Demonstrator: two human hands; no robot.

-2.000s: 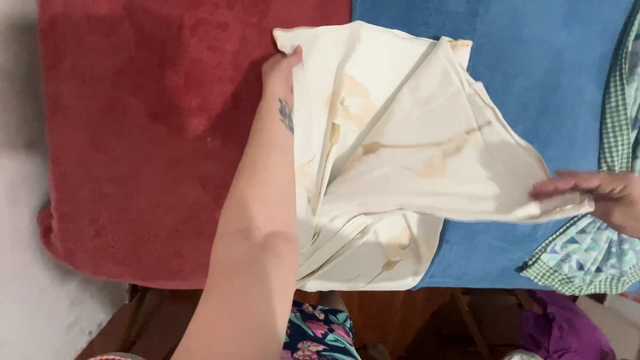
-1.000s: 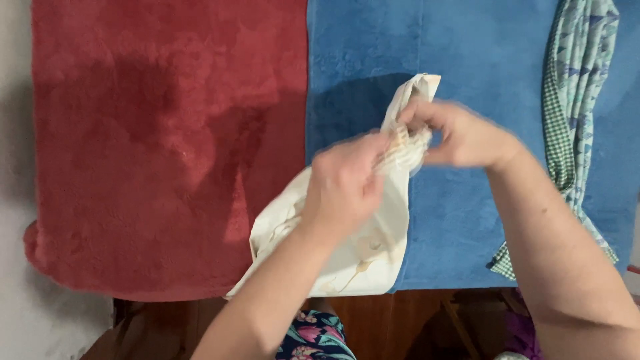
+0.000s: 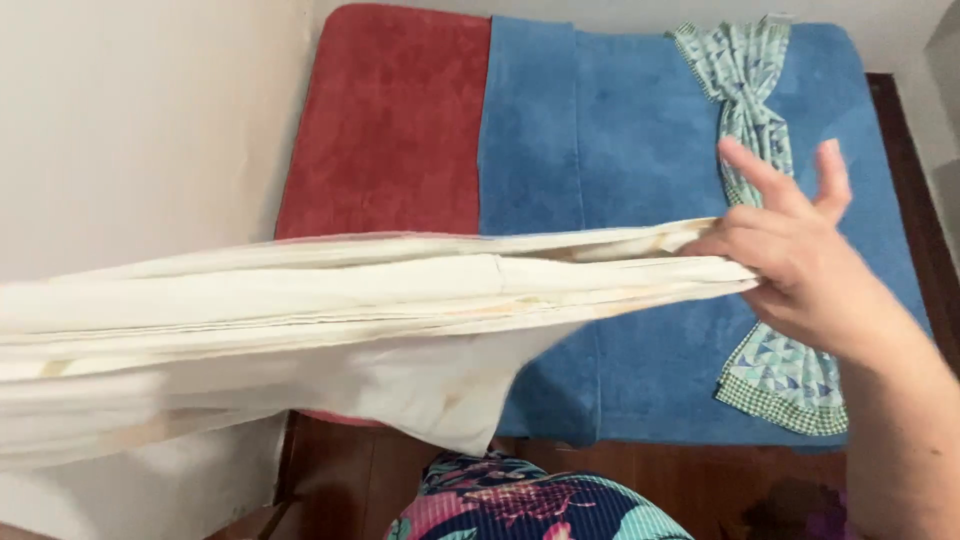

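A white cloth (image 3: 420, 289) with tan printed patches is stretched across the view in long gathered folds, raised above the blue and red covers. My right hand (image 3: 787, 255) pinches its right end between thumb and fingers, with two fingers raised apart. The cloth runs out of the left edge of the view, and my left hand is not seen. One loose part of the cloth hangs below the folds, near the front edge of the blue cover.
A red plush cover (image 3: 397, 120) lies beside a blue one (image 3: 645, 150). On the blue lies a green patterned cloth (image 3: 750, 97) with checked trim, gathered at its middle. A pale wall (image 3: 150, 135) stands at left, and a wooden floor (image 3: 675, 480) shows in front.
The white cloth, bunched between both hands a second ago, is now stretched out and lifted. My left hand has left the view. The view has shifted, showing the covers' far edge.
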